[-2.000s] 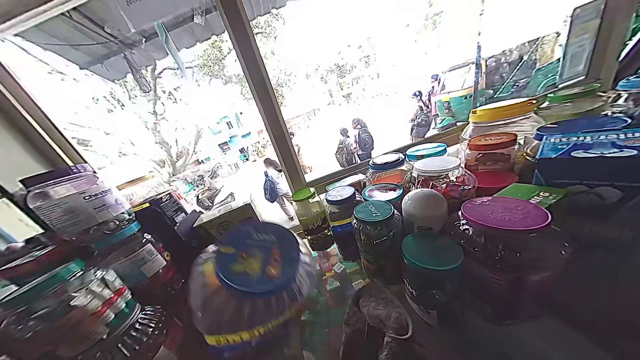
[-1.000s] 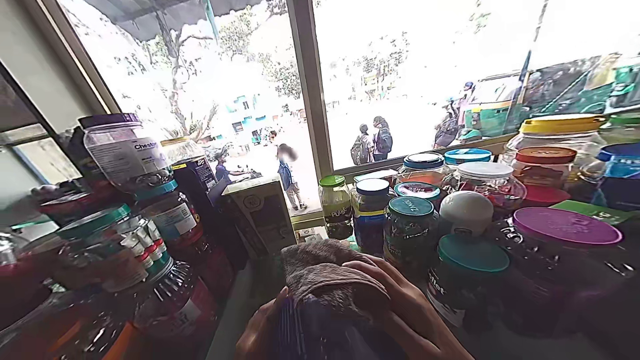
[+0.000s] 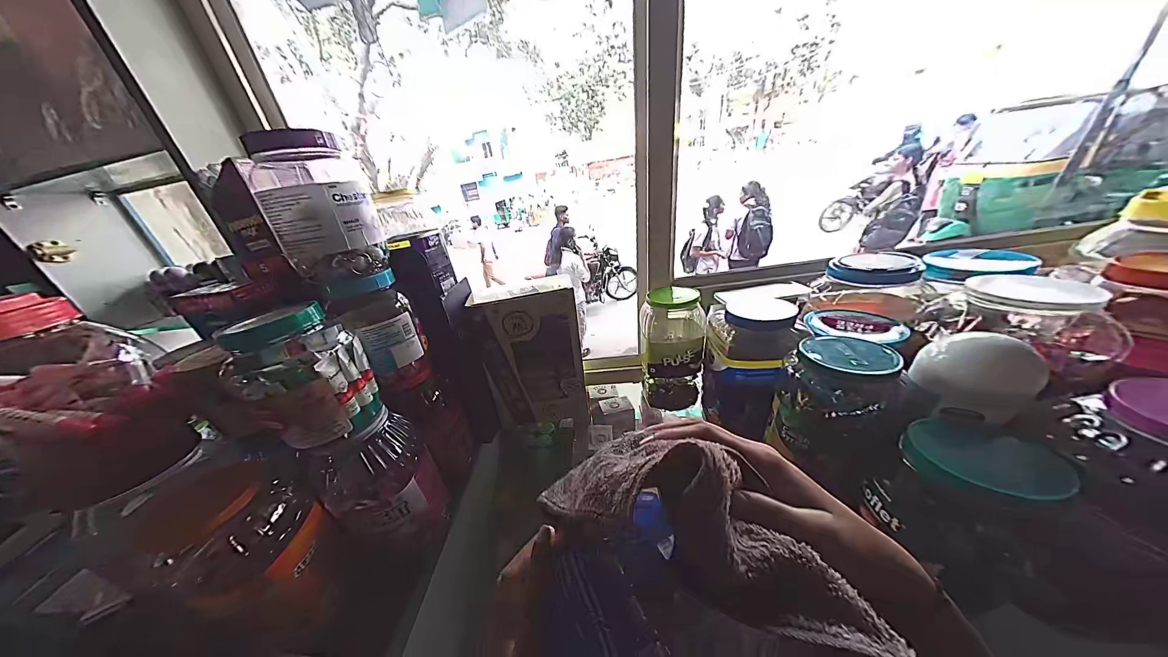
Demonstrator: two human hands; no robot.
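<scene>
A grey-brown terry cloth (image 3: 639, 474) is draped over a dark blue ribbed container (image 3: 593, 593), low in the middle of the head view. My right hand (image 3: 776, 484) holds the cloth from above and from the right. At the container's left side is my left hand (image 3: 525, 584), its fingers against it and partly in shadow. A bit of bright blue shows between the cloth's folds. Just beyond my hands stand a clear jar with a light green lid (image 3: 673, 347) and a jar with a blue lid (image 3: 753, 365).
Stacked candy jars, one with a teal lid (image 3: 269, 327), crowd the left. A cardboard box (image 3: 529, 351) stands by the window post (image 3: 659, 146). Jars with coloured lids fill the right, around a white rounded object (image 3: 979, 374). People and vehicles are outside.
Two seconds ago no hands were distinct, and the cloth lay among the jars. One second ago both hands were around the cloth and container, as now. The view has swung rightward and moved.
</scene>
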